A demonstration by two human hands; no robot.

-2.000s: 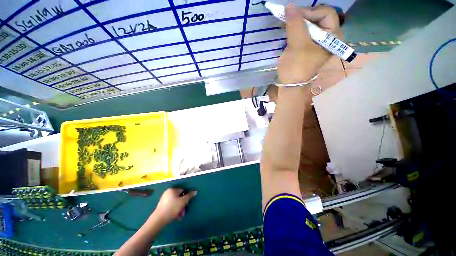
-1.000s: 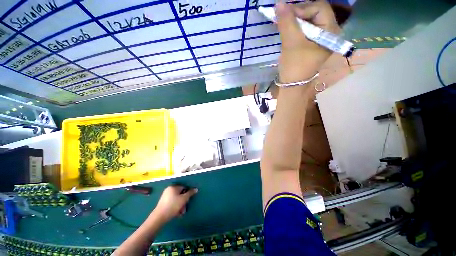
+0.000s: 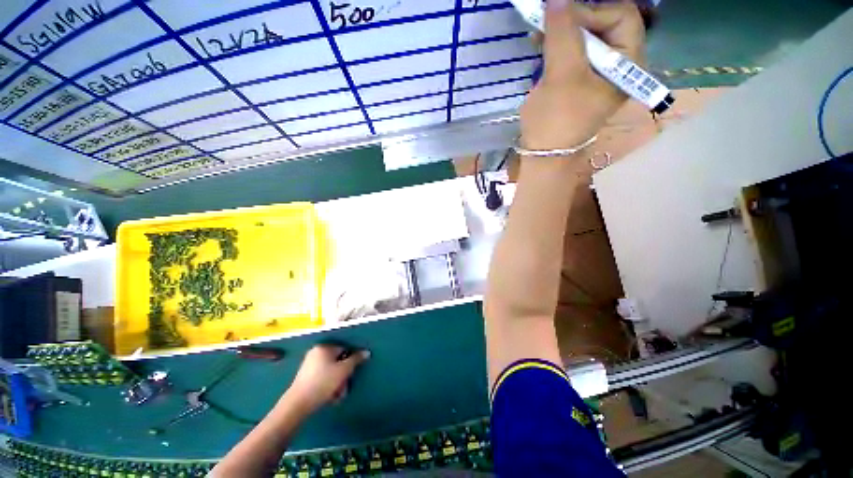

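Observation:
The whiteboard [image 3: 253, 84] fills the upper left, with a blue grid and black handwriting, "500" among it. My right hand [image 3: 585, 70] is raised at its upper right part and grips a white marker [image 3: 628, 79] with a black end and a printed label. The marker's tip is cut off by the top edge. My left hand [image 3: 329, 373] rests on the green mat [image 3: 412, 364] with something small and dark at its fingers. It looks like a black cap, but I cannot tell for certain.
A yellow tray [image 3: 271, 271] holds small green parts. Pliers [image 3: 201, 400] lie on the mat. Green PCB panels [image 3: 402, 453] run along the bottom edge. A blue bin [image 3: 17, 401] and a black box [image 3: 42, 313] are at left. Metal rails [image 3: 673, 366] are at lower right.
My right hand and the marker have shifted slightly up and right, and the marker's tip has left the top of the picture. My left hand has stayed on the mat.

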